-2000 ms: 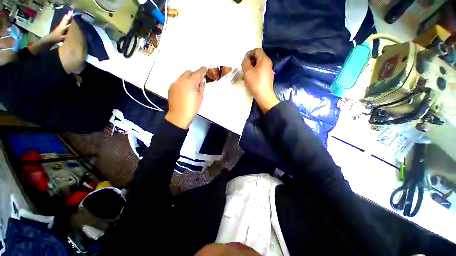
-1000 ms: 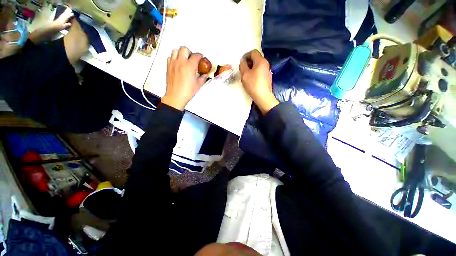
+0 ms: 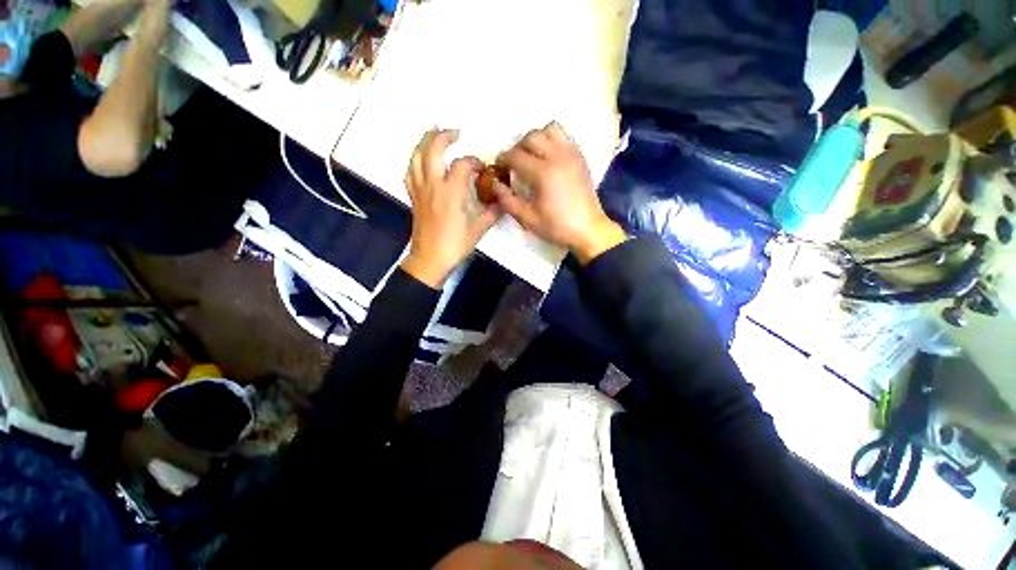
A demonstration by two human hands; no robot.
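Note:
A small round brown item point(image 3: 488, 184), which looks like a boiled egg, is between my two hands over the white table point(image 3: 518, 67). My left hand point(image 3: 446, 206) holds it from the left with thumb and fingers. My right hand point(image 3: 554, 189) touches it from the right with its fingertips. Both hands are bare. Much of the item is hidden by my fingers, and I cannot see whether any of it is peeled.
A shiny navy padded jacket point(image 3: 696, 212) lies right of my hands. Beyond it are a turquoise oval item point(image 3: 819, 176), a cream sewing machine point(image 3: 908, 206) and black shears point(image 3: 888, 468). A neighbouring person's arm point(image 3: 123, 111) is at upper left.
My right hand has moved left to meet my left hand at the brown item. The brown pieces seen between my hands earlier no longer show. The view has shifted, and the neighbour's arm has moved.

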